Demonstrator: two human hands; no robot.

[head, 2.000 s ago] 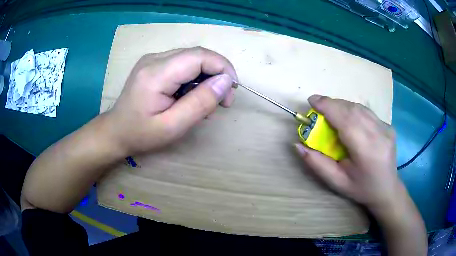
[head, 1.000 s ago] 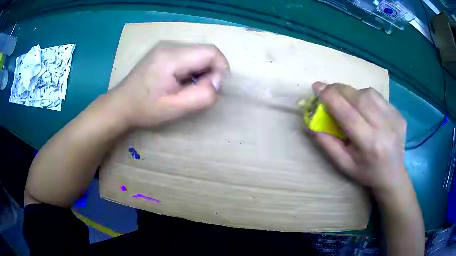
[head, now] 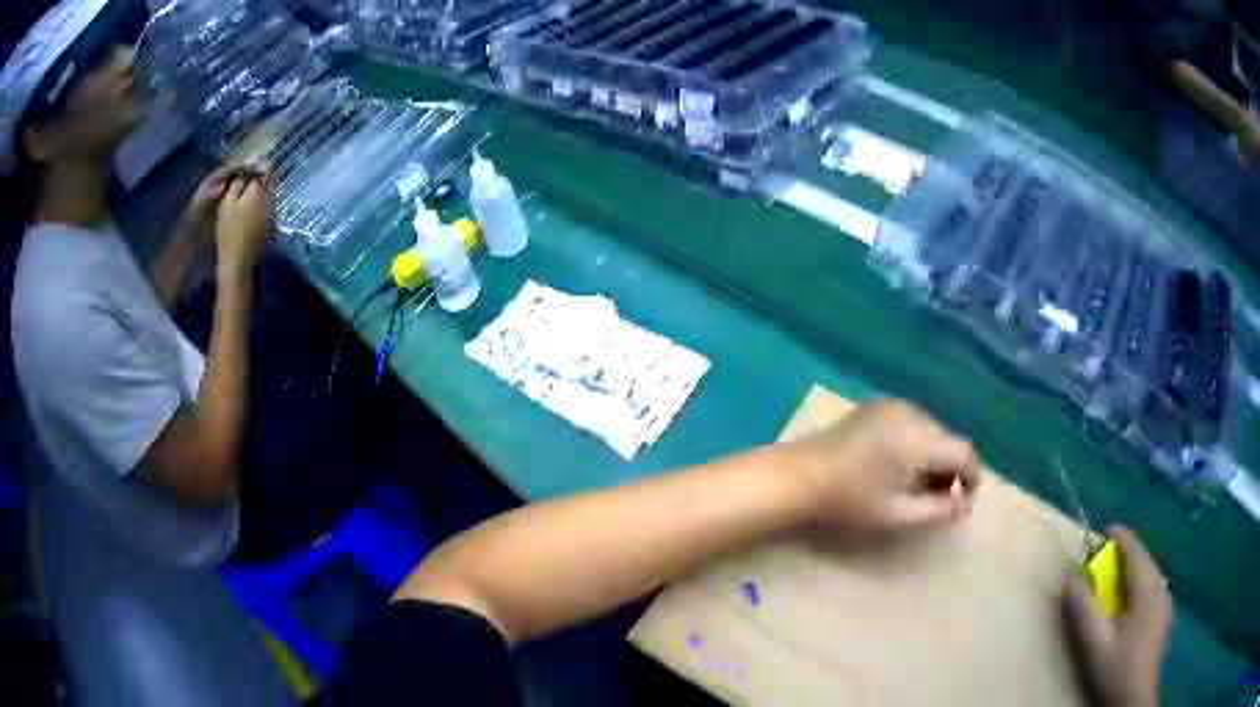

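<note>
My left hand is curled shut over the far part of the tan cardboard mat. Something small and dark shows between its fingers, mostly hidden, too small to make out. My right hand is at the mat's right side, closed around a yellow hand tool. A thin needle points up and away from the tool, blurred. The needle is apart from my left hand.
White speckled paper lies left of the mat. Two squeeze bottles stand near another yellow tool. Clear trays with dark parts line the far side; another tray is at right. Another person works at left.
The view has swung left and up, showing the other person, bottles and trays. The needle, at my left fingertips two seconds before, now points away from my left hand.
</note>
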